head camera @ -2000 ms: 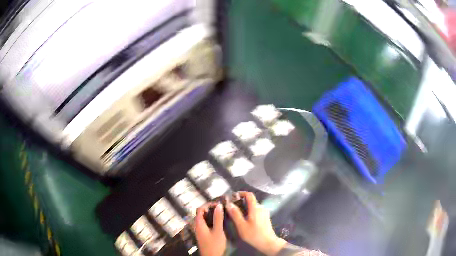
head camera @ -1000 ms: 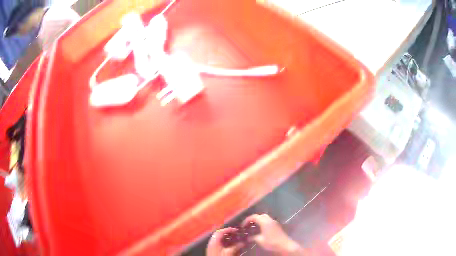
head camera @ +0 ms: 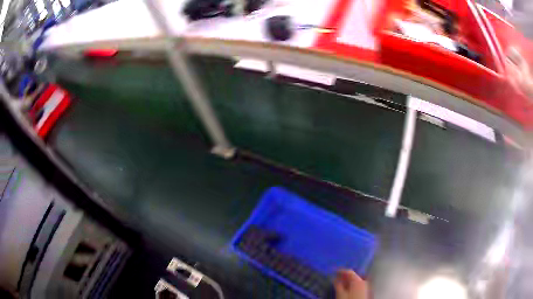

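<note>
A blue tray (head camera: 318, 225) lies low in the centre right of the head view. Rows of black adapters (head camera: 280, 260) fill its near left side, and the rest of its bottom shows bare blue. My right hand (head camera: 350, 285) is at the tray's near right corner, blurred and cut off by the bottom edge; whether its fingers hold anything cannot be seen. My left hand is not in view. White AC sockets (head camera: 186, 272) show at the bottom, left of the tray, with a thin white lead curving beside them.
The instrument rack (head camera: 82, 260) stands at the lower left. Beyond green flooring (head camera: 146, 157) runs a white-topped bench (head camera: 128, 23) on metal legs, with a red tray (head camera: 421, 55) and a dark round object (head camera: 279, 27) on it. A red bin (head camera: 51, 108) is at far left.
The view has swung from the red tray to the blue tray. Both hands were together on black adapters; now only my right hand shows, by the blue tray, and my left is out of view.
</note>
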